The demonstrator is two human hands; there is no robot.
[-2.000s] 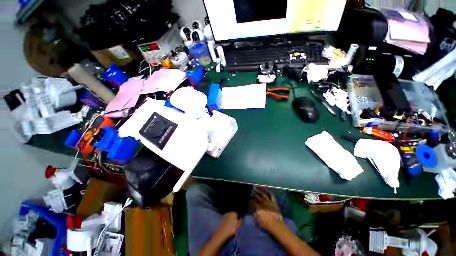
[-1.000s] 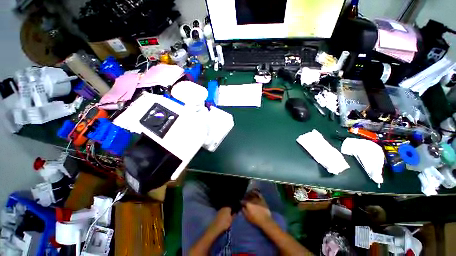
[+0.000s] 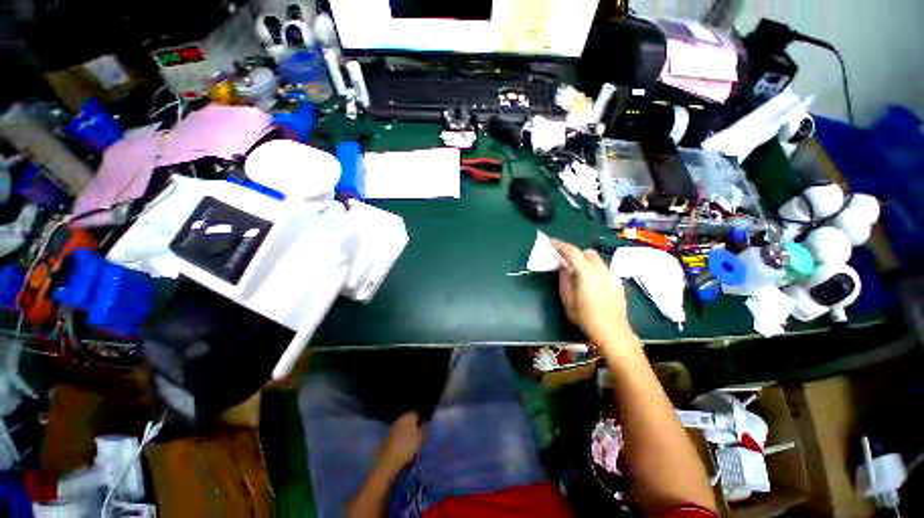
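My right hand [image 3: 588, 285] is over the right part of the green bench mat, its fingers closed on a white cloth [image 3: 545, 253]. Part of the cloth sticks out left of the fingers. My left hand [image 3: 407, 435] rests low over my lap, small and dark; its fingers are not clear. A large white security camera [image 3: 294, 248] lies at the left front edge of the bench, with a black square panel [image 3: 220, 239] on its body and a black glossy front [image 3: 208, 349] overhanging the edge. No hand touches it.
A second white cloth [image 3: 651, 278] lies right of my right hand. Behind are a mouse [image 3: 531, 198], red-orange pliers [image 3: 481, 169], white paper [image 3: 411, 173], a keyboard [image 3: 446, 93] and a monitor [image 3: 466, 28]. A clear parts box [image 3: 618, 182] and white round cameras [image 3: 833, 290] stand right.
My right hand has left my lap, reached forward onto the bench and taken hold of the left white cloth. The view has turned right. My left hand stays over my lap.
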